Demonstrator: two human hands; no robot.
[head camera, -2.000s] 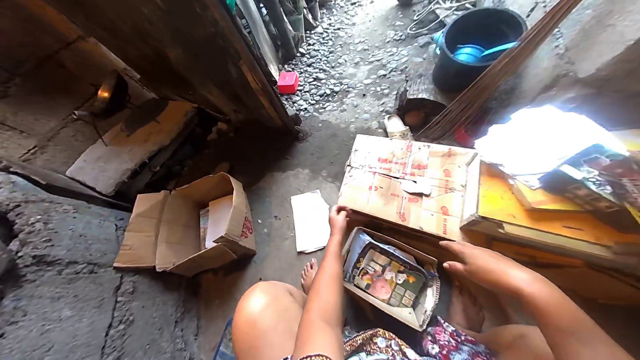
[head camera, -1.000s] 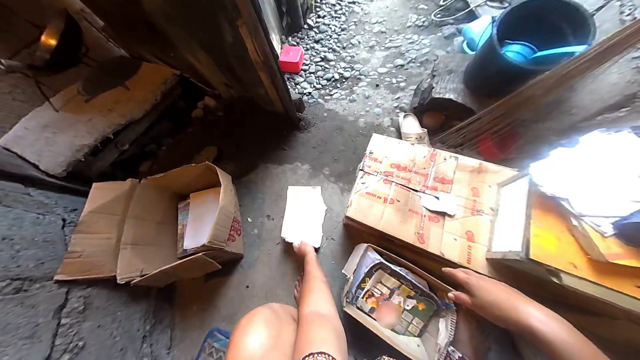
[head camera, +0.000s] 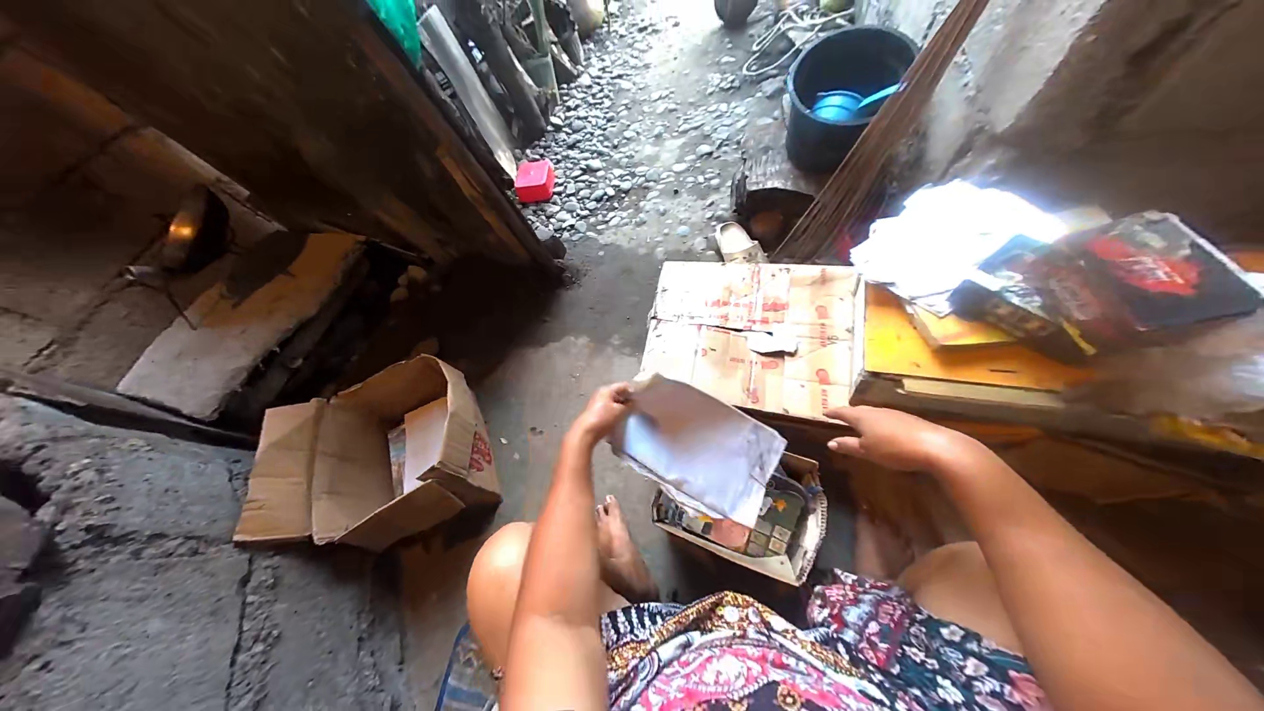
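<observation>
My left hand (head camera: 598, 413) grips the upper left corner of a white sheaf of paper (head camera: 701, 444), which hangs tilted over a small open carton (head camera: 790, 568). Part of a colourful printed item (head camera: 765, 528) shows inside that carton below the paper. My right hand (head camera: 894, 436) holds nothing, its fingers apart at the front edge of a closed, taped cardboard box (head camera: 736, 370). To the left, on the floor, lies an open cardboard box (head camera: 370, 474) with its flaps spread and some papers (head camera: 425, 441) inside.
Books and loose papers (head camera: 1136, 272) lie on a yellow-topped surface (head camera: 948, 355) at the right. Farther off stand a black tub (head camera: 839, 138) with a blue dipper, a shoe (head camera: 738, 243) and a red container (head camera: 534, 182). A slab (head camera: 237, 326) lies at the left.
My left hand has lifted the white paper from the floor and moved it right, over the small carton. The right hand stays near the taped box.
</observation>
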